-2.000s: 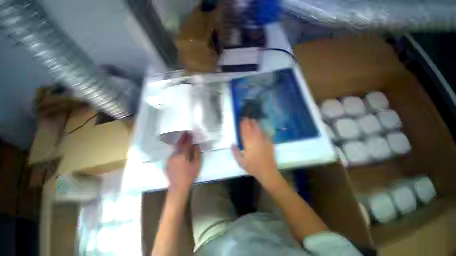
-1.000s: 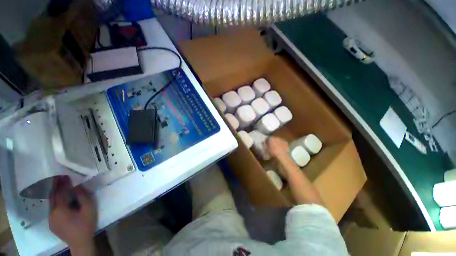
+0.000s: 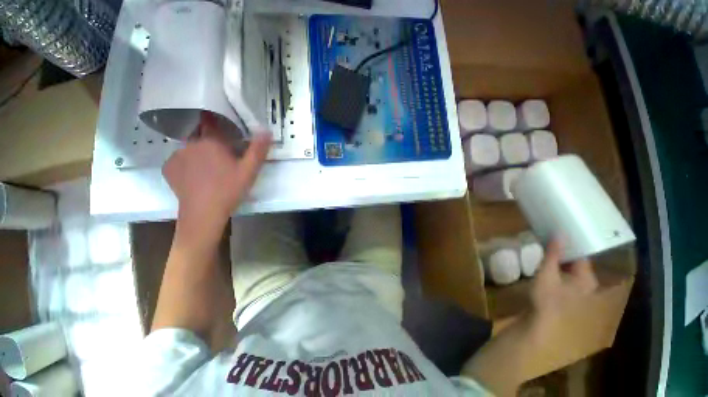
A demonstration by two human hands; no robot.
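A white plastic shell [image 3: 185, 58] lies on the fixture [image 3: 252, 74] at the left of the table, its open end toward me. My left hand [image 3: 209, 167] is at that open end, with some fingers inside it and the thumb outside against the fixture. My right hand [image 3: 563, 275] holds a second white shell [image 3: 570, 205] above the right carton [image 3: 594, 116]. A black switch [image 3: 345, 97] with a cable lies on the blue mat [image 3: 388, 116].
The right carton holds several white shells [image 3: 512, 147]. The left carton area shows loose shells [image 3: 35, 349] and a translucent layer over others [image 3: 93, 279]. Foil ducts [image 3: 58, 35] hang at both upper corners. A green-topped bench [image 3: 683, 209] stands at the far right.
My right hand has come up from inside the right carton with a white shell in it. My left hand remains at the fixture shell's open end. The view has turned back toward the left.
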